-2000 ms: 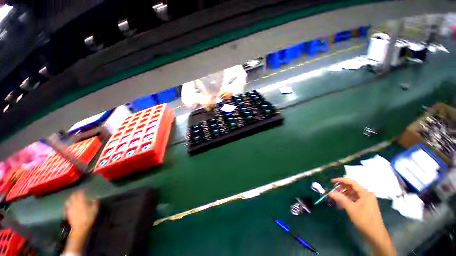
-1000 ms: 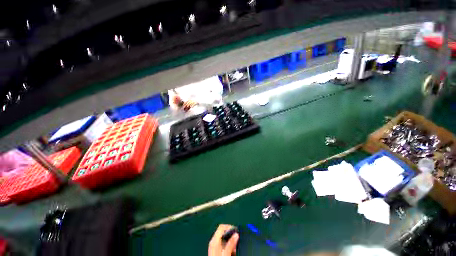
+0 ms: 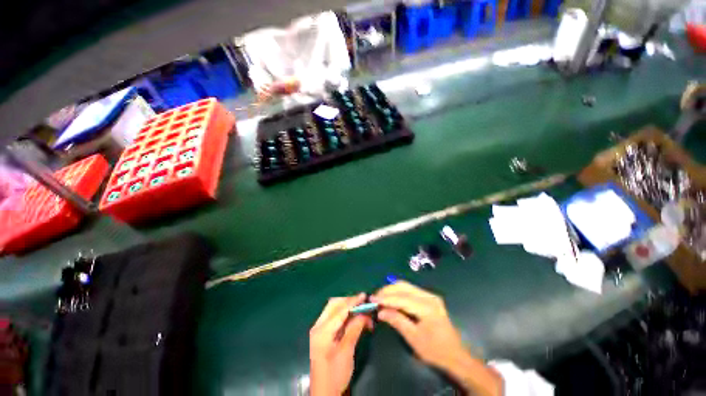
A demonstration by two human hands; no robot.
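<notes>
My left hand (image 3: pixel 338 340) and my right hand (image 3: pixel 422 321) meet at the bottom centre, in front of me. Their fingertips hold a small unit with a teal piece (image 3: pixel 364 308) between them; the fingers cover much of it. The blue pen (image 3: pixel 392 279) lies just beyond my hands, mostly hidden by them. Two loose small units, one silver and black (image 3: pixel 425 257), the other with a white end (image 3: pixel 457 241), lie on the green bench past my right hand.
Black foam tray (image 3: pixel 128 325) at left with a few units; red-orange crates (image 3: pixel 166 158) behind it. A filled black tray (image 3: pixel 333 135) is before a co-worker in white. White papers (image 3: pixel 534 224), blue tray (image 3: pixel 608 220), parts carton (image 3: pixel 658 174) at right; dark parts bin (image 3: pixel 658 340) lower right.
My left hand moved from the foam tray to the bottom centre. My right hand came back into view and joined it at the small unit. The view has shifted downward.
</notes>
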